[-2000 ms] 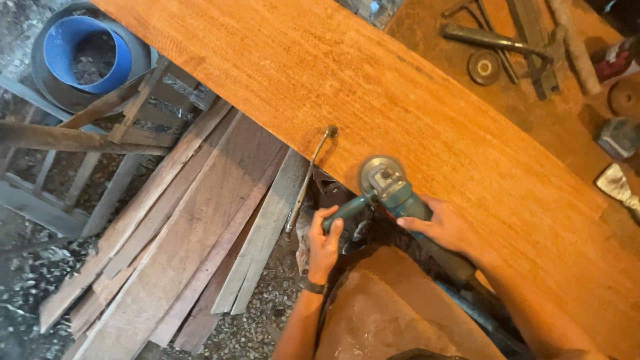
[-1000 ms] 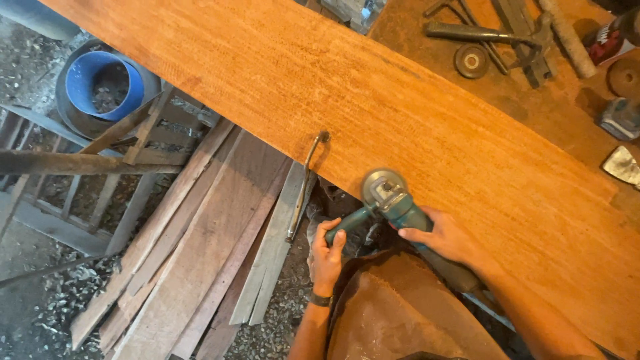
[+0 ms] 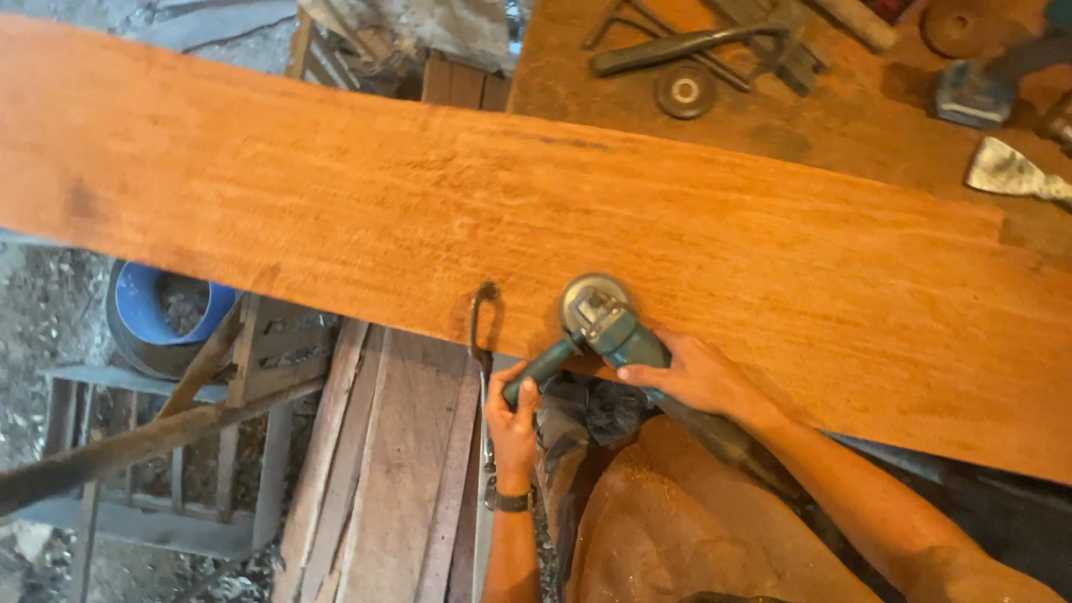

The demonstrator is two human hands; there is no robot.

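A teal angle grinder (image 3: 615, 327) has its round disc head over the near edge of a long orange-brown wooden board (image 3: 402, 209). My left hand (image 3: 512, 410), with a dark watch at the wrist, is closed around the grinder's side handle. My right hand (image 3: 691, 373) grips the grinder's body. Just left of the grinder a metal clamp (image 3: 479, 335) hooks over the board's near edge, its shaft hanging down close beside my left hand. Whether the disc touches the wood cannot be told.
Behind the board, a worktable (image 3: 569, 92) holds a hammer (image 3: 670, 52), a small disc (image 3: 685, 89), a scraper (image 3: 1009, 170) and a battery tool (image 3: 976, 92). A blue bucket (image 3: 138, 301), a wooden frame (image 3: 276, 502) and loose planks (image 3: 402, 419) lie below at left.
The view has turned, so the board lies flatter across it and shows more of its left part. Both hands still hold the grinder near the clamp.
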